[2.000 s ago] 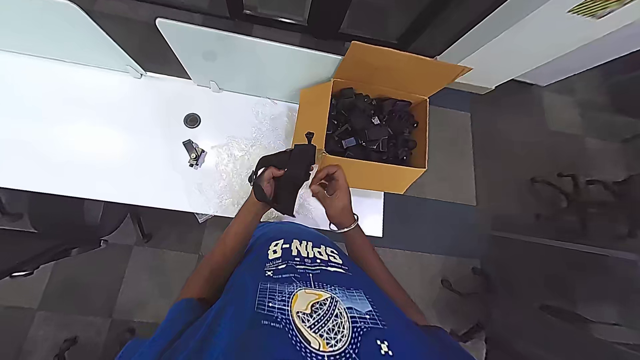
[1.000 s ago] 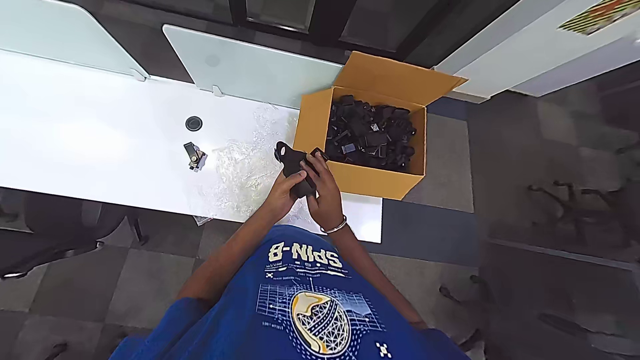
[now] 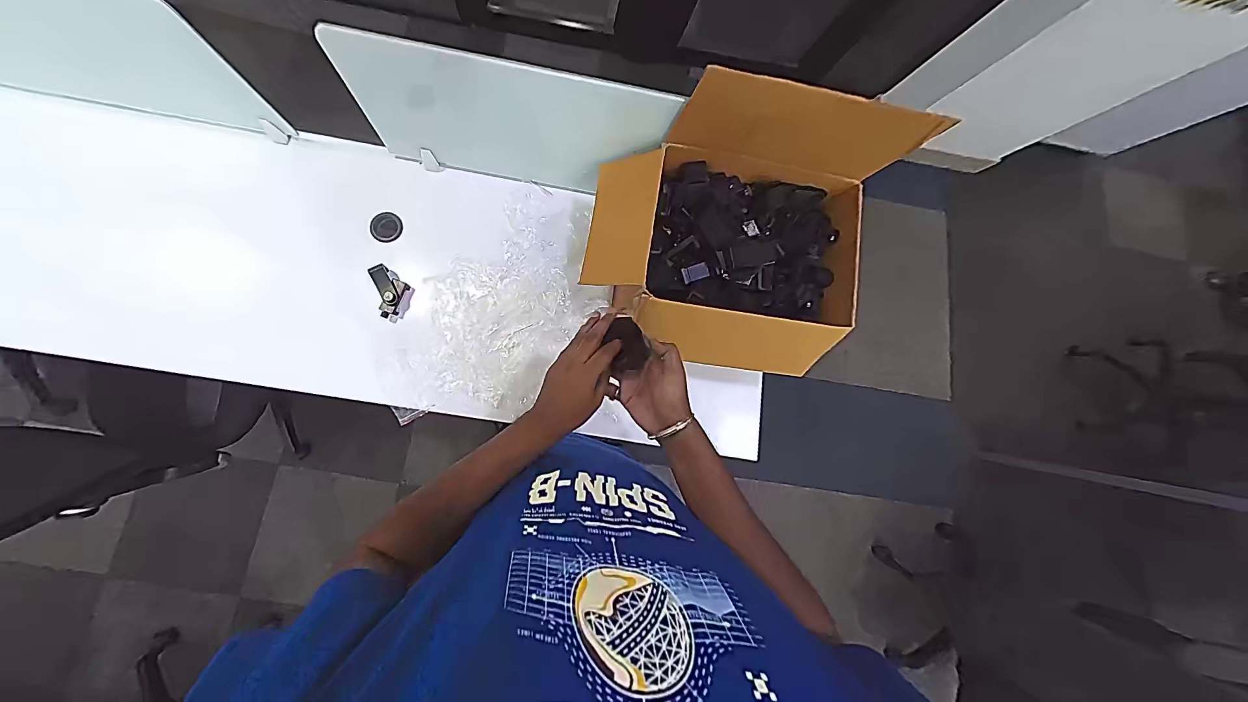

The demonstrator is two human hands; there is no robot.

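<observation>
Both hands meet over the table's near edge, around a dark item (image 3: 627,343) that is too covered by fingers to name exactly. My left hand (image 3: 577,375) grips it from the left, fingers over its top. On the other side my right hand (image 3: 658,388), with a bracelet at the wrist, holds it from the right and below. Crumpled clear plastic wrapping (image 3: 497,327) lies just left of the hands. Behind them stands an open cardboard box (image 3: 746,336), holding many black devices or parts (image 3: 746,244).
A round black disc (image 3: 386,227) and a small black and metal clamp-like part (image 3: 389,292) lie on the white table (image 3: 244,263). Pale divider panels (image 3: 507,107) line its far edge. A dark chair (image 3: 127,429) stands at the near left side.
The black item with a strap, seen in both hands earlier, has been turned and is now mostly covered by the fingers. The hands have moved closer together around it.
</observation>
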